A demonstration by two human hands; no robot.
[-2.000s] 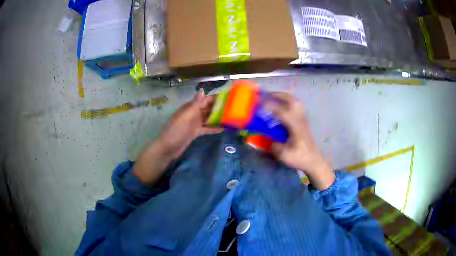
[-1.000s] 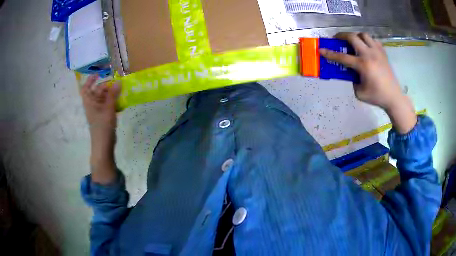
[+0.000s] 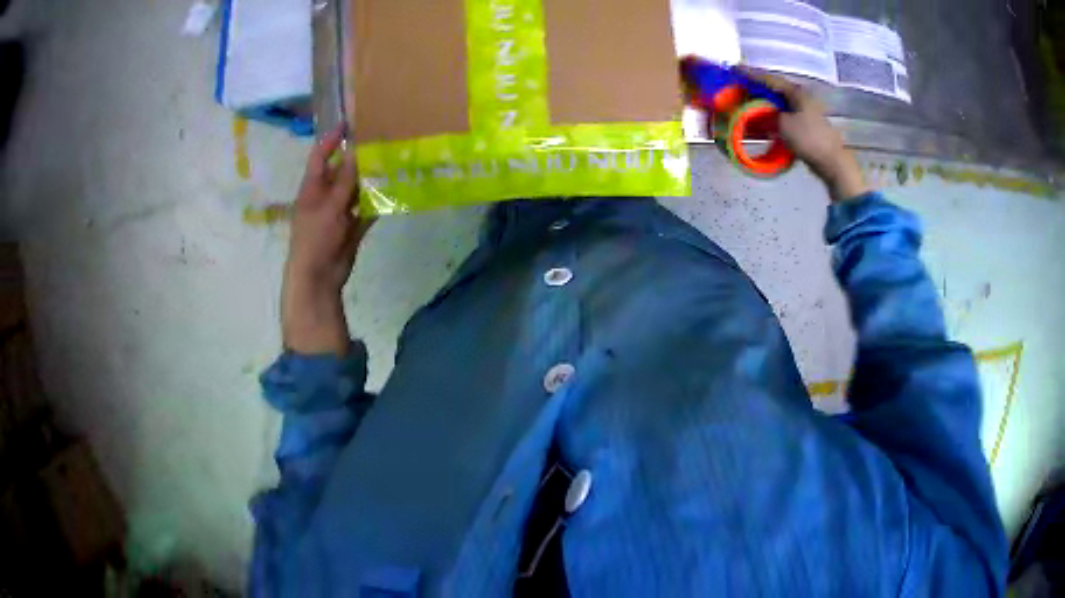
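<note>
A brown carton [image 3: 409,72] lies on the bench in front of me. One yellow-green printed tape strip [image 3: 508,70] runs up its top face, and another [image 3: 526,167] lies across its near edge, meeting the first. My left hand [image 3: 327,193] is at the carton's near left corner, by the strip's left end; whether it grips anything is unclear. My right hand [image 3: 812,134] holds the blue and orange-red tape gun [image 3: 730,99] at the carton's right side, with the orange ring of its roll showing.
White printed label sheets [image 3: 818,44] lie on the grey metal bench [image 3: 969,99] right of the carton. A white box in a blue frame [image 3: 266,58] stands left of the bench. The pale floor has yellow lines [image 3: 1007,403]. Brown shapes show at the lower left.
The tape, stretched between both hands a second ago, now lies along the carton's near edge. The tape gun has moved left and turned, showing its roll. My left hand has moved to the carton corner.
</note>
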